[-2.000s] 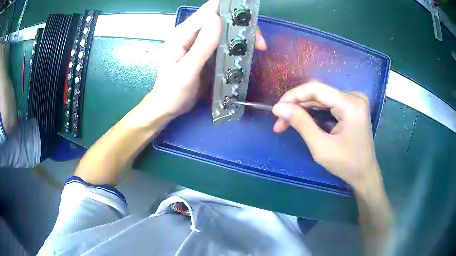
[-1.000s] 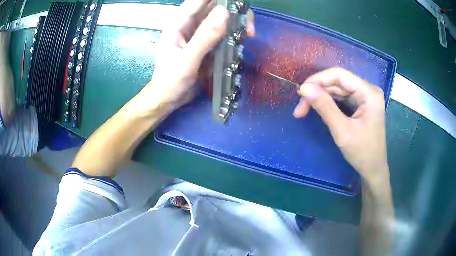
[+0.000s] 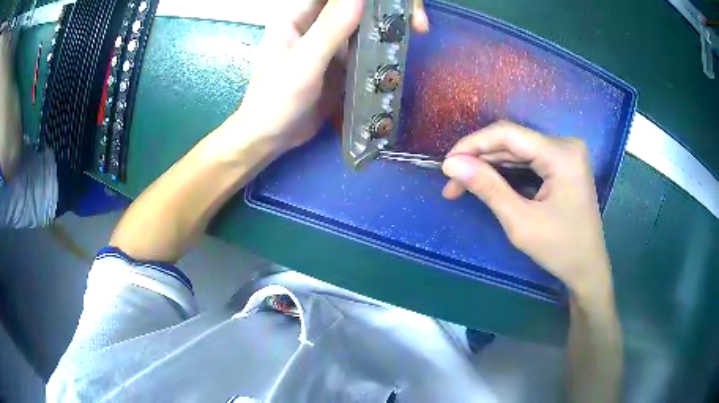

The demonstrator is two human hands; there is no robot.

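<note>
My left hand (image 3: 296, 86) holds a grey metal component bar (image 3: 361, 86) upright over the blue tray (image 3: 331, 177); the bar's upper end is cut off by the frame's top edge. Three round dark components show on its face, the lowest one (image 3: 381, 126) near the bar's bottom end. My right hand (image 3: 528, 189) pinches thin silver tweezers (image 3: 414, 159) between thumb and finger. Their tips are at the bar's lower end, just below the lowest component; whether they touch it I cannot tell.
Orange-red wire scraps (image 3: 457, 98) are spread in the tray. Black stacked fixture bars (image 3: 75, 86) and a bar with silver round parts (image 3: 122, 86) lie at left on the green bench (image 3: 197, 86). Another person's arm (image 3: 9, 118) shows at the left edge. A pale rail (image 3: 678, 161) crosses at right.
The bar has turned from edge-on to show its component face again. My right hand has moved left and the tweezers' tips have come from the open tray to the bar's lower end.
</note>
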